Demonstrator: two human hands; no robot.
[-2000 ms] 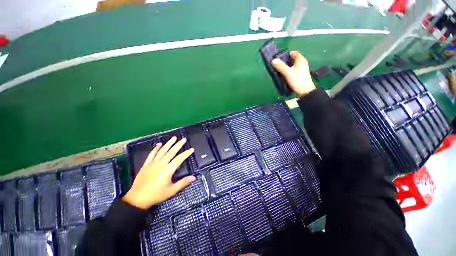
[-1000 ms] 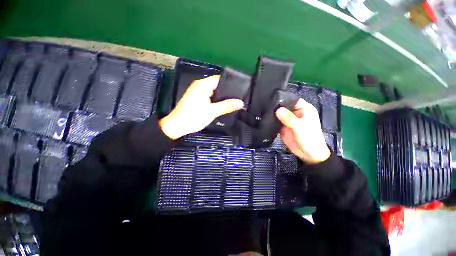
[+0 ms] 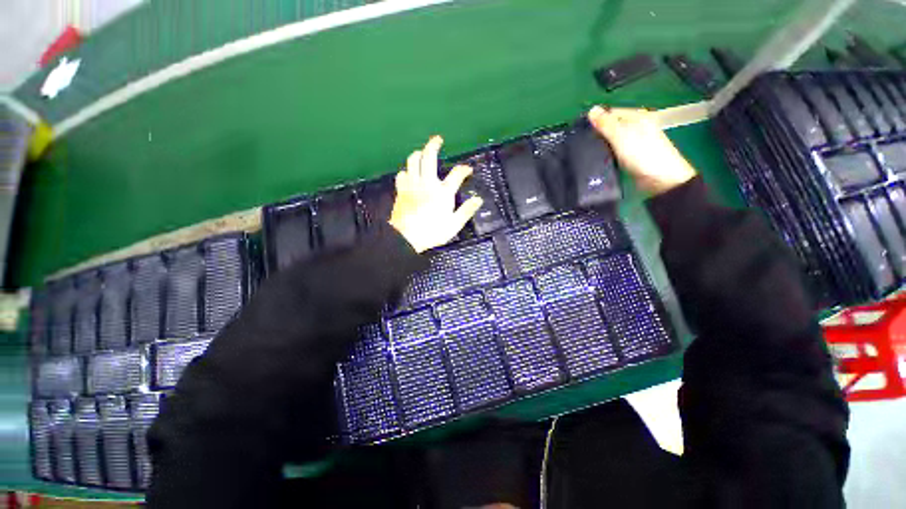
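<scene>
The working blister tray (image 3: 507, 328) lies in front of me, its middle and near rows ribbed and empty. Black phone-shaped parts lie in far-row pockets, such as one with a small pale logo (image 3: 527, 181). My right hand (image 3: 644, 149) is on a black part (image 3: 594, 167) at the far right corner pocket, its fingertips at the part's far end. My left hand (image 3: 428, 202) has its fingers spread over the far row and holds nothing; it hides the pocket beneath it.
A tray with ribbed pockets (image 3: 169, 298) lies at left. A tall filled tray stack (image 3: 795, 189) stands at right, beside a metal post. Loose black parts (image 3: 628, 72) lie on the green conveyor belt (image 3: 328, 119). A red stool (image 3: 866, 348) is at lower right.
The several parts held between my hands are gone from the air; parts now lie in the far row. My right hand has moved to the far right corner and my left hand has opened.
</scene>
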